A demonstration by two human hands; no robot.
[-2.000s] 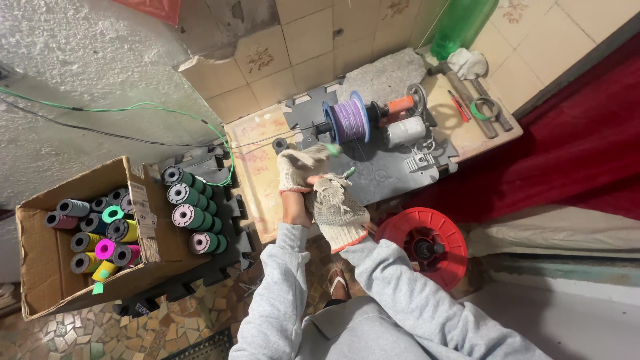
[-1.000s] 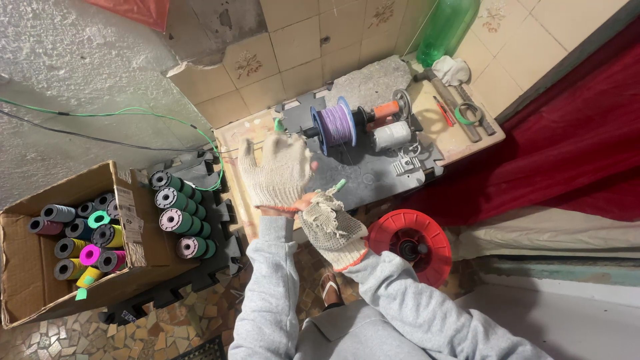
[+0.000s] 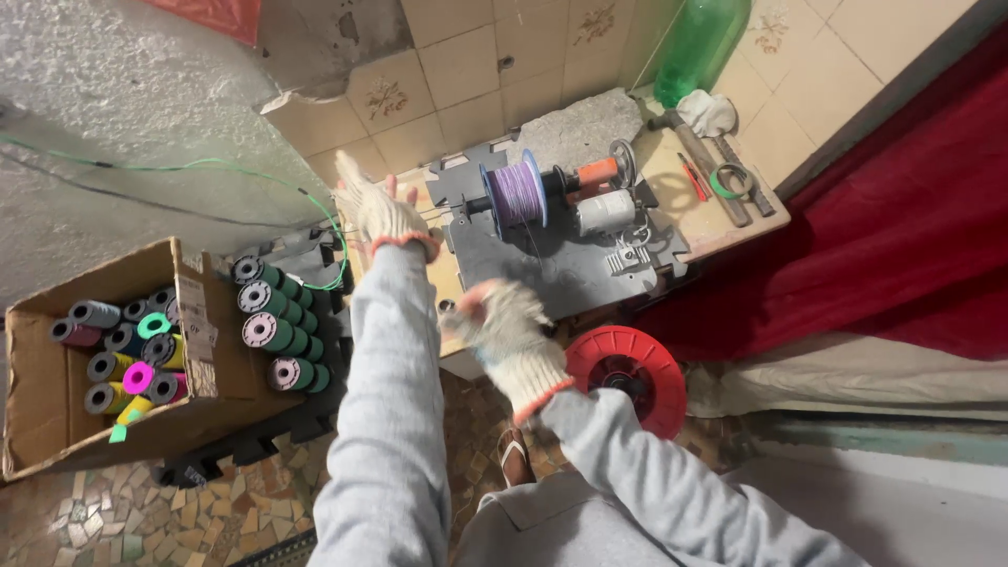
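My left hand, in a knitted glove with bare fingertips, reaches over the table's left end with its fingers apart and nothing seen in it. My right hand, gloved too and blurred, hovers at the table's front edge; its fingers are curled, and whether it holds anything cannot be told. Between and beyond the hands, a spool of purple line with blue flanges sits on a black shaft joined to an orange part. A loose strand hangs from the spool. A small electric motor lies just right of it.
At left, a cardboard box holds several spools, with green spools stacked beside it. A red reel stands below the table's front. A hammer, green tape roll and red-handled cutter lie at right. Green cable crosses the left wall.
My left hand has moved away from my right hand, leftward and up, with its fingers spread. The pale green-tipped piece seen by my right hand earlier no longer shows.
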